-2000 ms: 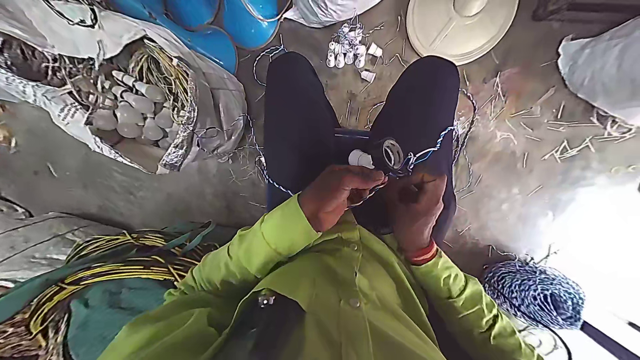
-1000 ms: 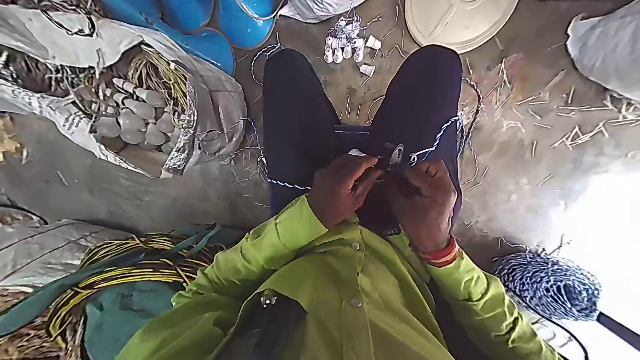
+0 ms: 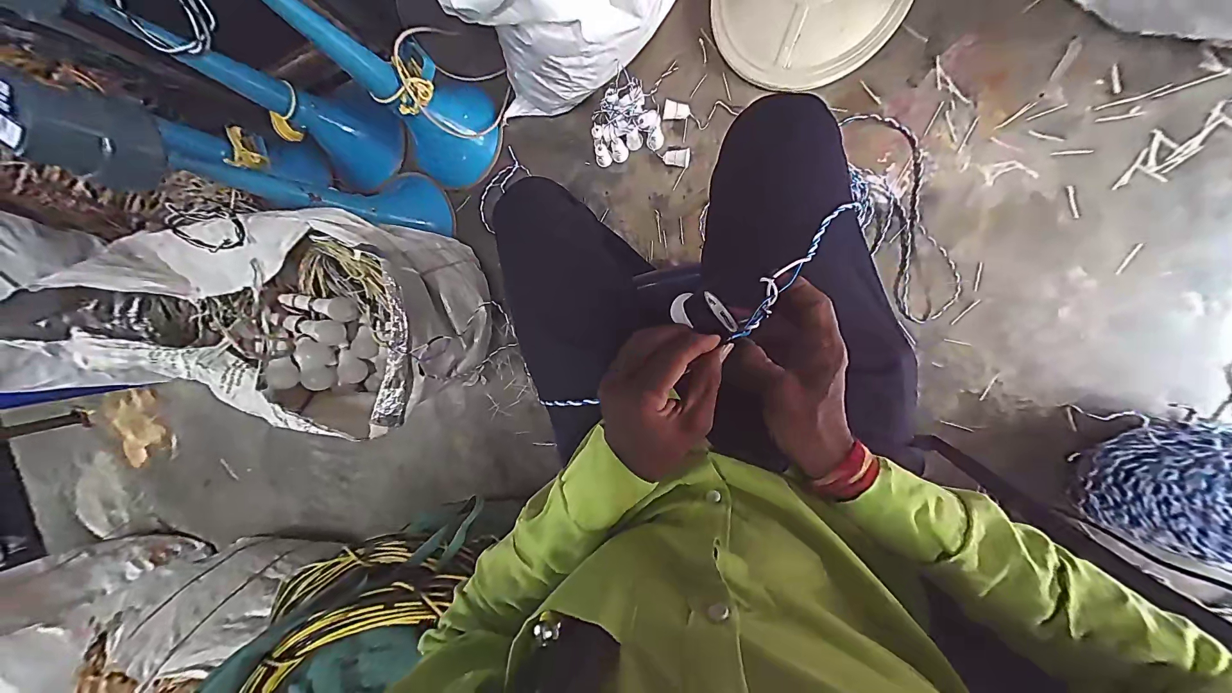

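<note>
A twisted blue-and-white electrical wire (image 3: 821, 231) runs over the knee on the right side down to both hands. My left hand (image 3: 666, 397) pinches the wire between thumb and fingertips; it is the one at the left of the view. My right hand (image 3: 801, 371), with a red band at the wrist, grips the same wire just to the right. Close above the fingertips is a roll of black tape (image 3: 718, 313), seen partly from the side. A white round piece (image 3: 681, 309) lies beside it, partly hidden. More twisted wire (image 3: 570, 402) crosses the left thigh.
White bulb holders (image 3: 621, 130) lie on the floor beyond the knees, near a cream round lid (image 3: 813, 38). At left, an open sack (image 3: 443, 289) holds bulbs (image 3: 316, 354) below blue horn-shaped objects (image 3: 356, 135). Coiled yellow-black cable (image 3: 356, 616) and a blue-white wire bundle (image 3: 1160, 486) flank me.
The black roll shows edge-on now, where its ring opening faced up two seconds ago. Both hands remain close together at the wire. The view has shifted left.
</note>
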